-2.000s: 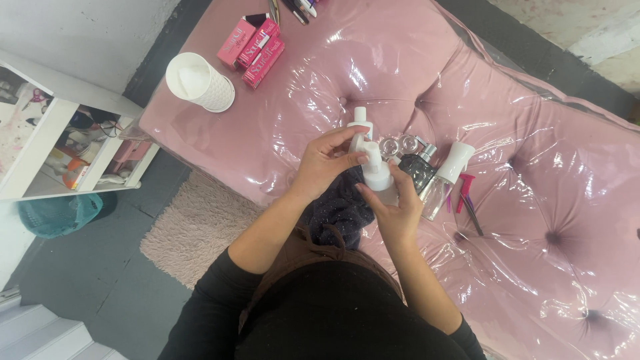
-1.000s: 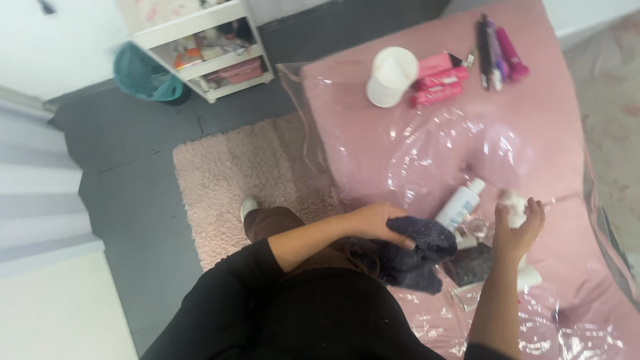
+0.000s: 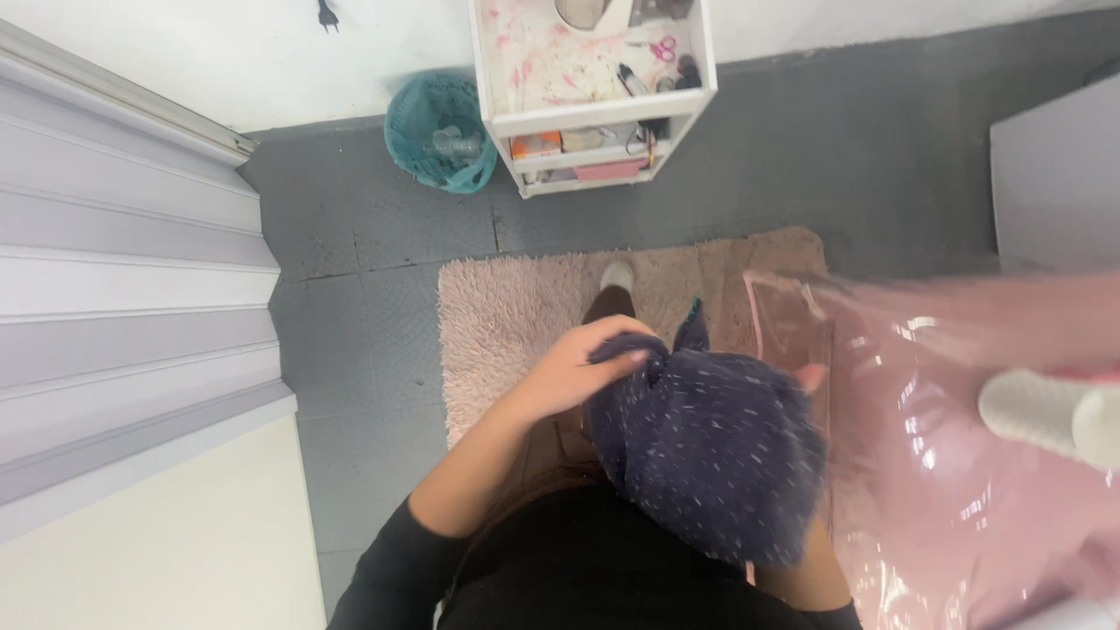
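A dark blue speckled cloth [image 3: 713, 455] is bunched up in front of my body, above the rug. My left hand [image 3: 586, 363] grips its upper left part, with the thumb over a fold. Most of my right hand [image 3: 812, 377] is hidden behind the cloth; only a fingertip shows at its right edge and the forearm below, so its grip cannot be made out. To the right is the pink cushioned surface under clear plastic [image 3: 945, 490], with a white textured cup [image 3: 1041, 416] on it, blurred.
A pink shaggy rug [image 3: 499, 324] lies on the grey tiled floor. Beyond it stand a white trolley [image 3: 604, 109] with scissors [image 3: 663, 49] and other items, and a teal waste basket [image 3: 442, 131]. A folding door [image 3: 131, 262] is at left, a grey-white panel [image 3: 1059, 175] at right.
The white bottle that my right hand held one second ago is out of view. Both hands are now at the cloth, which hung from my left hand before. The view has swung far left.
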